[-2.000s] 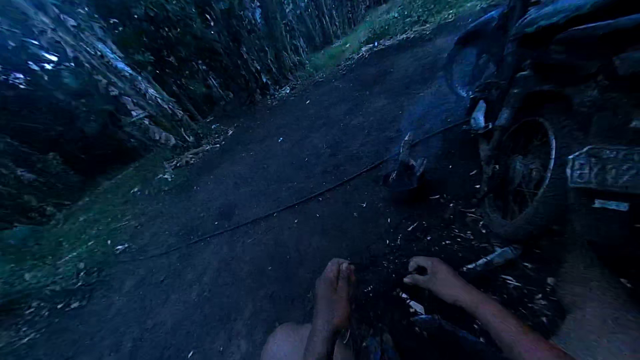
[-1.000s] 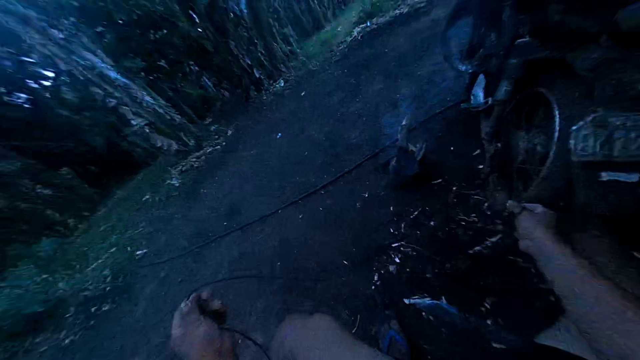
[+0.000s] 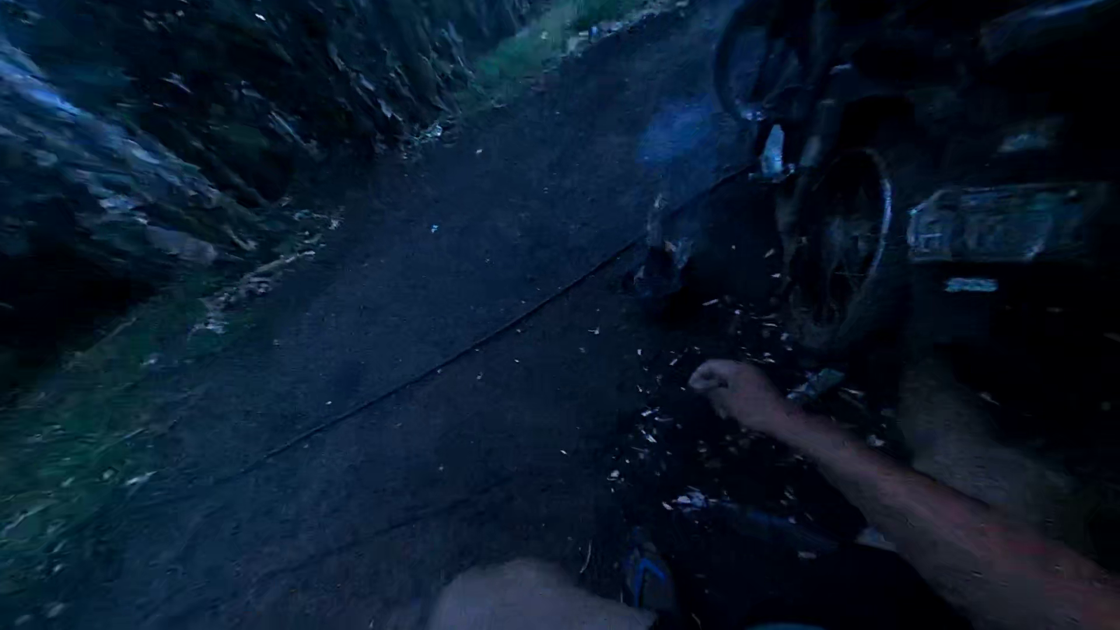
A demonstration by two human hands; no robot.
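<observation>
My right hand (image 3: 728,389) is over the dark ground at centre right, below the motorcycle's spoked wheel, its fingers curled. Whether something thin sits between those fingers is too dark to tell. My left hand is outside the frame. A long dark cord (image 3: 490,337) runs diagonally across the dirt path from the lower left up towards the motorcycle. Beyond my right hand, a small dark object (image 3: 661,267) with a piece standing up from it rests on the ground near the cord; its kind is unclear.
A parked motorcycle, its spoked wheel (image 3: 844,245) facing me, stands at the right, with a plate (image 3: 1006,223) near it. Pale chips (image 3: 647,429) litter the ground. My bare knee (image 3: 534,599) and a sandal with a blue strap (image 3: 649,577) are at the bottom. Grass (image 3: 96,429) and plants border the path.
My left hand, at the lower left with a thin dark strand a second ago, has left the view. My right hand has moved left, away from the wheel.
</observation>
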